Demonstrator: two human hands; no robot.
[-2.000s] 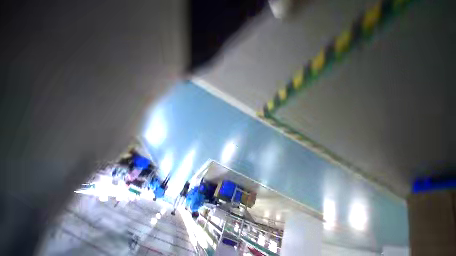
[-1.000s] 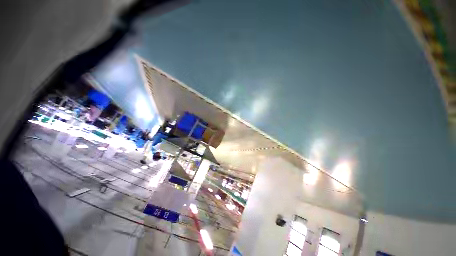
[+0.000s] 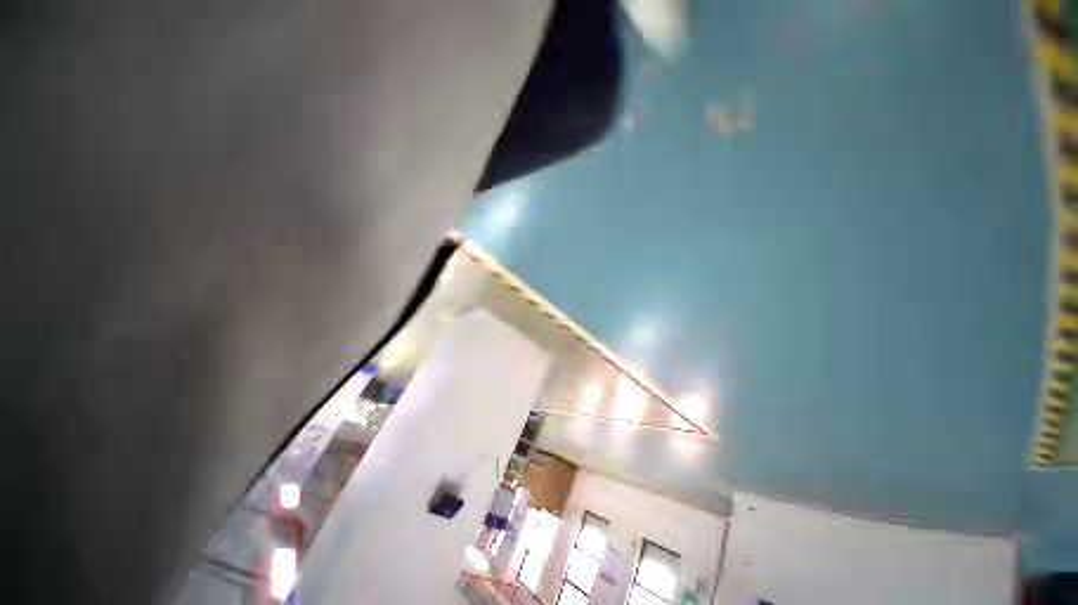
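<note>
No hand shows in the head view. A large, blurred grey surface (image 3: 236, 236) fills the left side very close to the camera. It looks like the wearer's clothing, but the blur hides what it is. A dark navy shape (image 3: 562, 101), possibly clothing, juts out beside it at the top. A small pale blurred thing (image 3: 658, 24) is at the top edge. No work item can be made out.
The view is tilted, with the blue-green floor (image 3: 851, 260) at the upper right. Yellow-black tape (image 3: 1058, 236) runs down the right edge. White walls (image 3: 875, 550), bright windows (image 3: 582, 561) and a white pillar or wall (image 3: 426, 437) are below.
The camera has turned. The taped floor edge went out towards the right, and more floor shows. The distant benches and blue items have mostly gone behind the grey surface, which covers more of the left.
</note>
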